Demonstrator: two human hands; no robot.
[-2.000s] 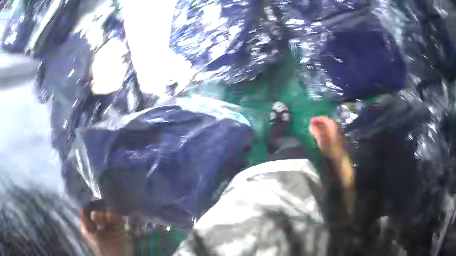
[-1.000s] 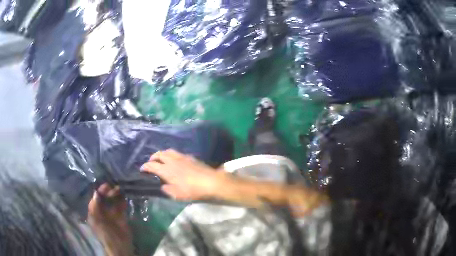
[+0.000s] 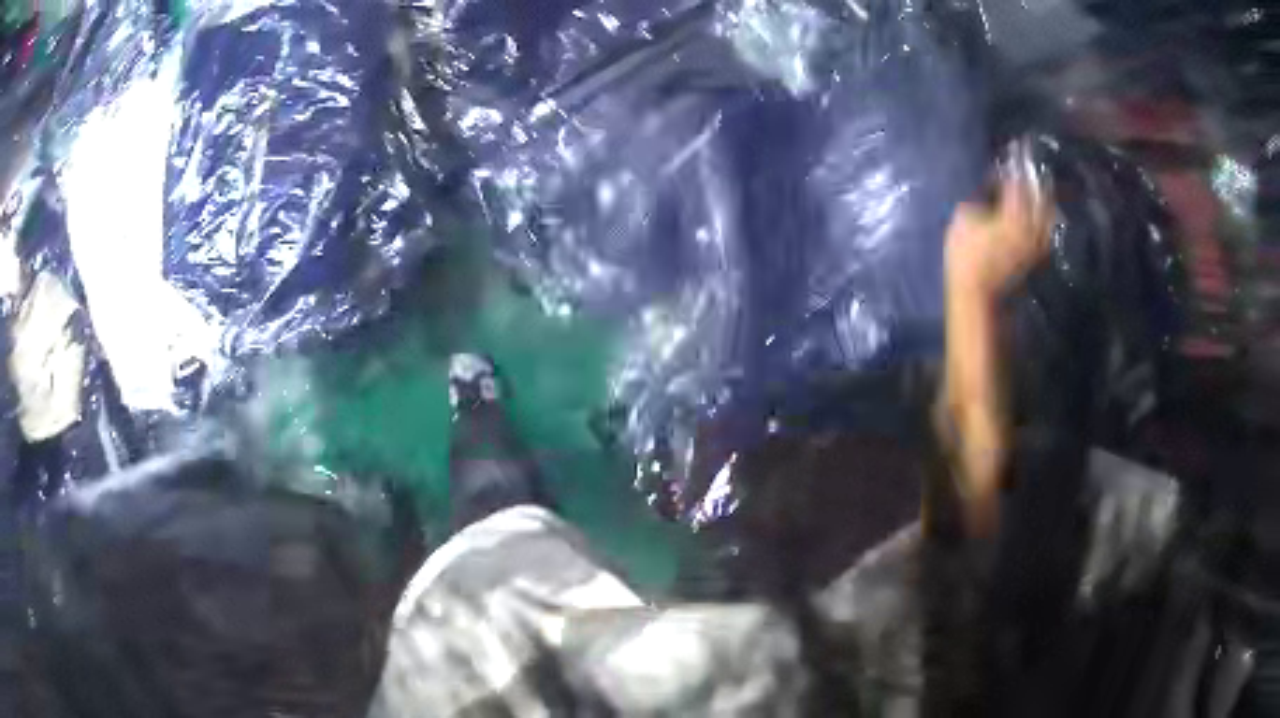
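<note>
My right hand (image 3: 1001,236) is at the right, arm stretched forward, with its fingertips at a dark, glossy bagged garment (image 3: 1109,281). The hand is blurred, and I cannot tell whether the fingers grip the plastic. My left hand is not in view. A blue bagged garment (image 3: 786,197) in wrinkled clear plastic lies at the upper middle, left of my right hand. A dark bagged garment (image 3: 211,575) lies at the lower left, dim and blurred.
Another shiny blue bagged garment (image 3: 281,154) lies at the upper left beside a white item (image 3: 120,239) and a cream item (image 3: 47,358). Green floor (image 3: 379,386) shows around my shoe (image 3: 475,382). A reddish patch (image 3: 1204,239) is at the far right.
The view has swung right, so the garments sit further left. My right hand has left the folded dark bundle and reached out to the right. My left hand has gone out of view.
</note>
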